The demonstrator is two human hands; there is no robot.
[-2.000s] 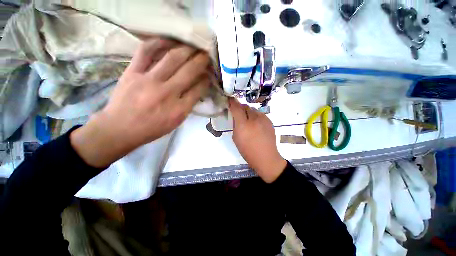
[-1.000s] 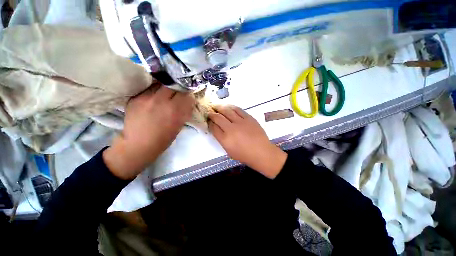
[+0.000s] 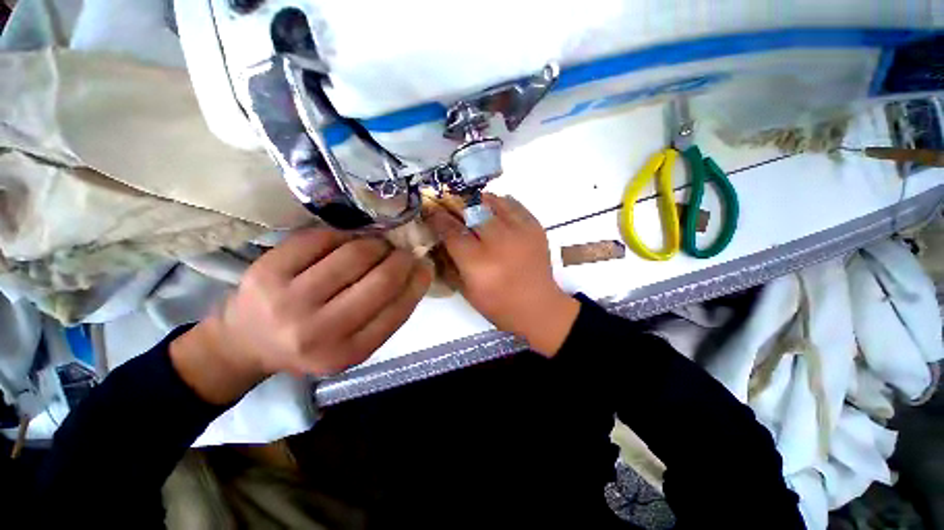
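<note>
A beige garment (image 3: 145,135) with pale lining lies wrinkled left of the sewing machine (image 3: 404,62), a white head with a blue stripe. My left hand (image 3: 321,300) grips the cloth with bent fingers just below the shiny guard on the machine's head. My right hand (image 3: 502,259) holds a small end of the beige cloth close to the needle area, its fingertips under the thread tension knob. The two hands nearly touch. The needle and presser foot are hidden behind the guard and fingers.
Scissors (image 3: 654,212) with one yellow and one green handle lie right of my right hand. A small brown plate (image 3: 593,253) is in the table. A wooden-handled tool (image 3: 903,155) lies far right. White pieces with beige edges (image 3: 818,362) hang at lower right beyond the grey table edge (image 3: 714,280).
The view has shifted, so the machine head appears larger and further left than at first. Since a second ago, my left hand has moved slightly down, and my right fingers have moved up towards the needle area.
</note>
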